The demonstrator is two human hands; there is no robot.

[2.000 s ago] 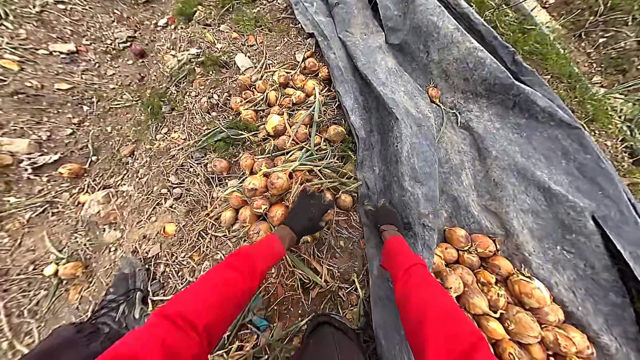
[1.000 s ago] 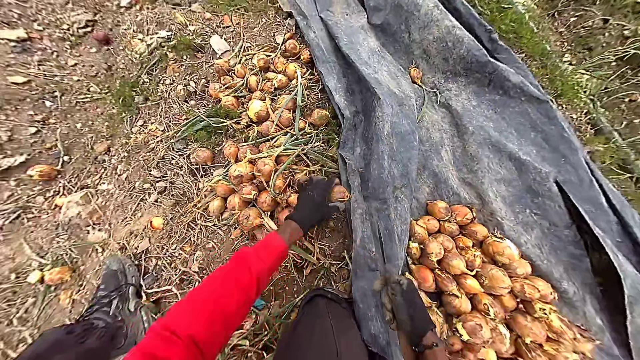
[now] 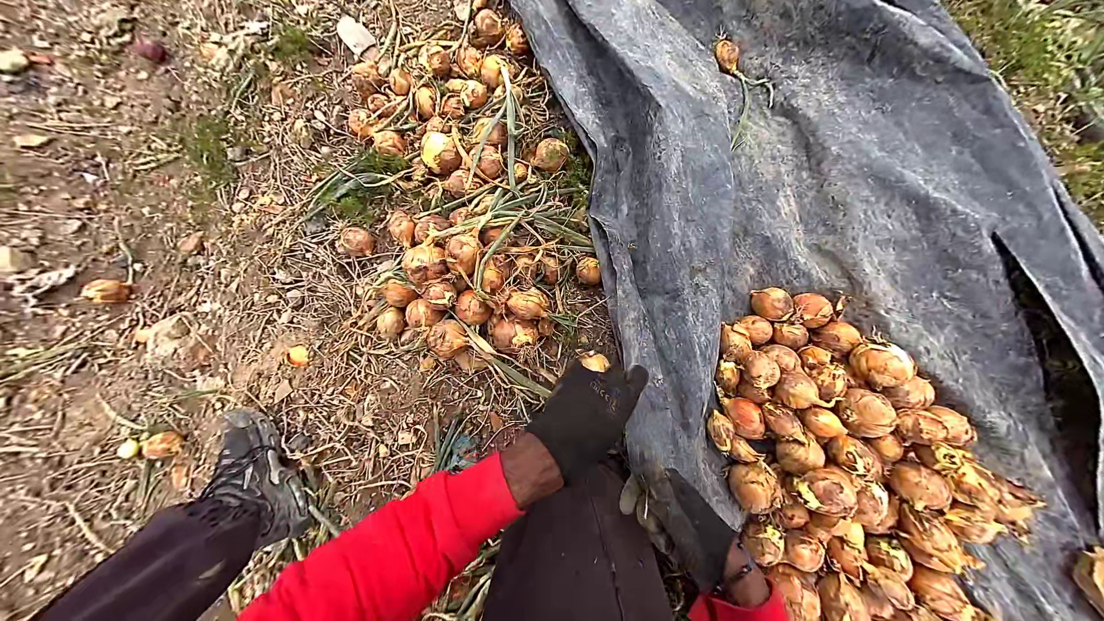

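Note:
My left hand (image 3: 589,414), in a black work glove, is closed around an onion (image 3: 594,361) whose pale top shows past the knuckles, at the sheet's left edge. Lower right of it, my right hand (image 3: 681,526), also gloved, is over my trouser leg, its fingers curled; whether it holds anything is hidden. A heap of yellow onions (image 3: 828,427) lies on the grey plastic sheet (image 3: 802,198) to the right of my right hand. More onions (image 3: 461,254), some with green tops, lie on the soil beyond my left hand. A single onion (image 3: 727,55) with its stalk is higher up on the sheet.
My boot (image 3: 254,474) stands on the soil at the lower left. Stray onions (image 3: 107,291), a pale stone (image 3: 354,34) and dry stalks are scattered on the left. The sheet has folds and a long gap (image 3: 1048,371) at the right, with grass beyond its edge.
My left hand has moved from the onions on the soil toward my right hand, carrying an onion. My right hand has drawn back from the sheet's left edge toward my body.

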